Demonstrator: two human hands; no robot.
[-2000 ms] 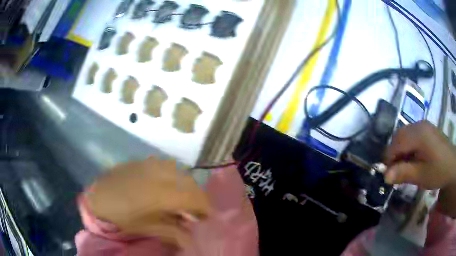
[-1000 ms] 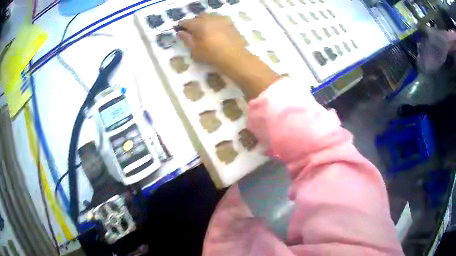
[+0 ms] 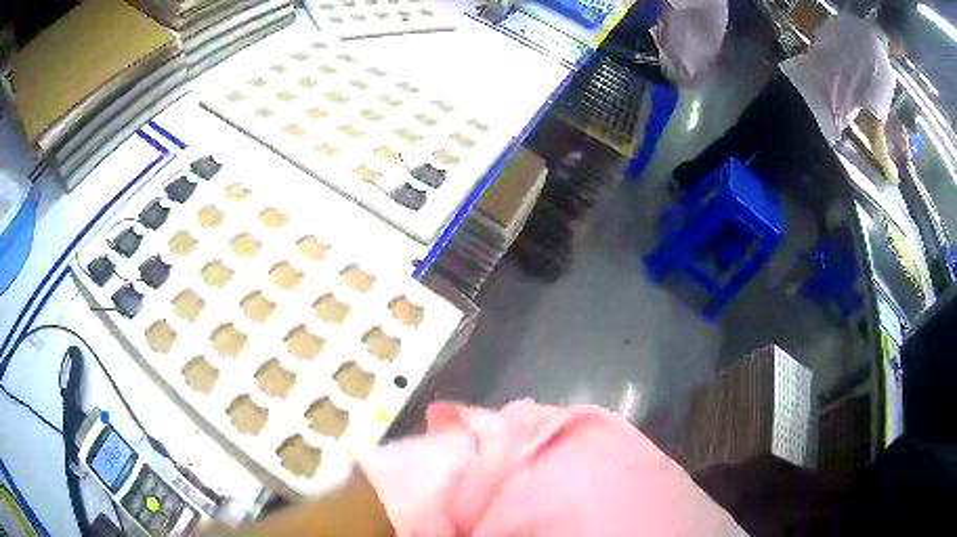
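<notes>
My right hand is cut off and blurred at the bottom edge, below the near foam tray; its fingers cannot be made out. The pink sleeve fills the bottom middle. My left hand is out of the picture. The white foam tray holds several black wired units in the pockets at its left end; the other visible pockets look tan. The grey handheld meter lies at the lower left with its display lit, a black strap beside it.
A second foam tray behind has two black units at its near right corner. Stacked trays stand at the back left. Beyond the blue-taped bench edge are a blue stool, another stack on the floor and a person.
The view has swung right, so the trays and aisle show more. My right hand has left the black units at the tray's far end and is now low at the bottom edge.
</notes>
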